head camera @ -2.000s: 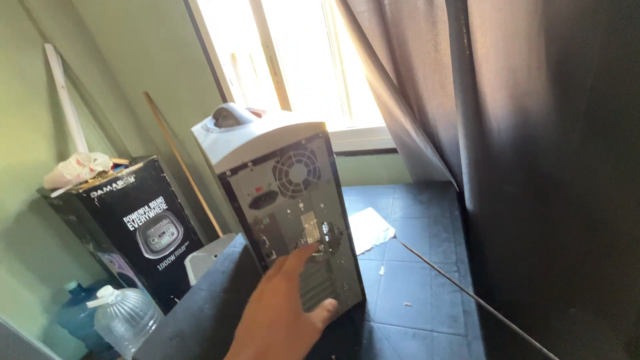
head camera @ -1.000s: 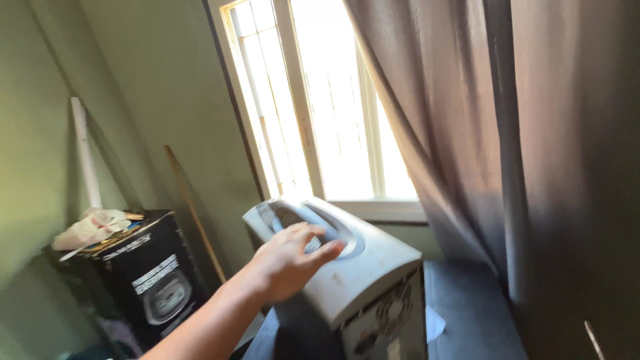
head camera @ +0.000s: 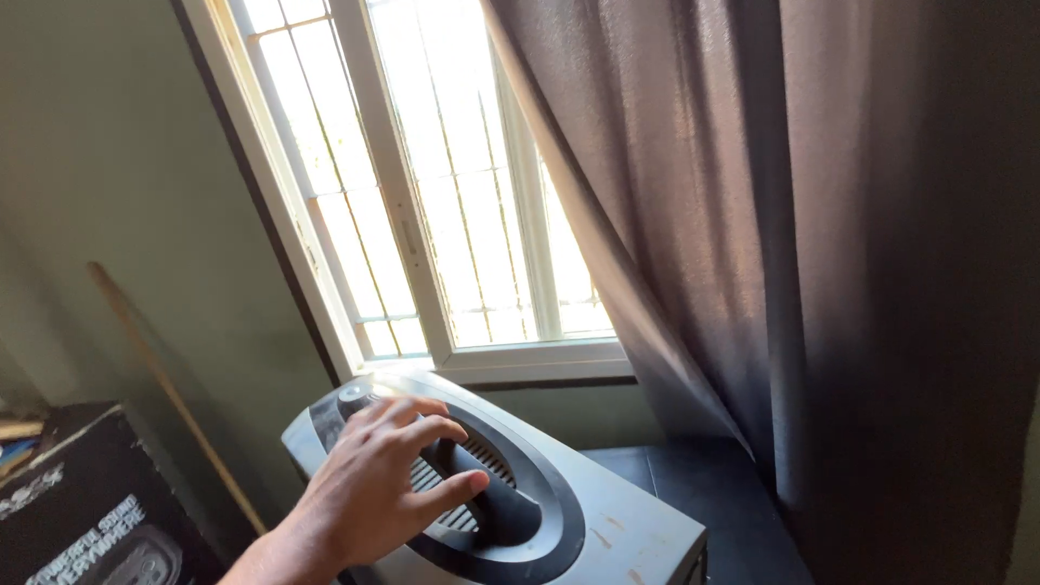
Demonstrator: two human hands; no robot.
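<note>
My left hand [head camera: 382, 479] reaches in from the bottom left over the top of a silver and black computer tower case [head camera: 626, 512]. Its fingers are spread and bent over the black carrying handle [head camera: 496, 504], which sits in an oval recess with slotted vents. The thumb lies over the handle's side; whether the fingers touch it I cannot tell. Brown smudges mark the silver top near the right corner. My right hand is out of view.
The tower stands on a dark surface [head camera: 699, 496] below a barred window [head camera: 520, 357]. A long curtain [head camera: 699, 203] hangs at the right. At the left are a black printed box [head camera: 73, 496] and a wooden pole [head camera: 179, 398] leaning on the wall.
Two seconds ago my left hand was in front of the tower's rear panel; now it is above the top handle. The view has moved closer to the window and tower.
</note>
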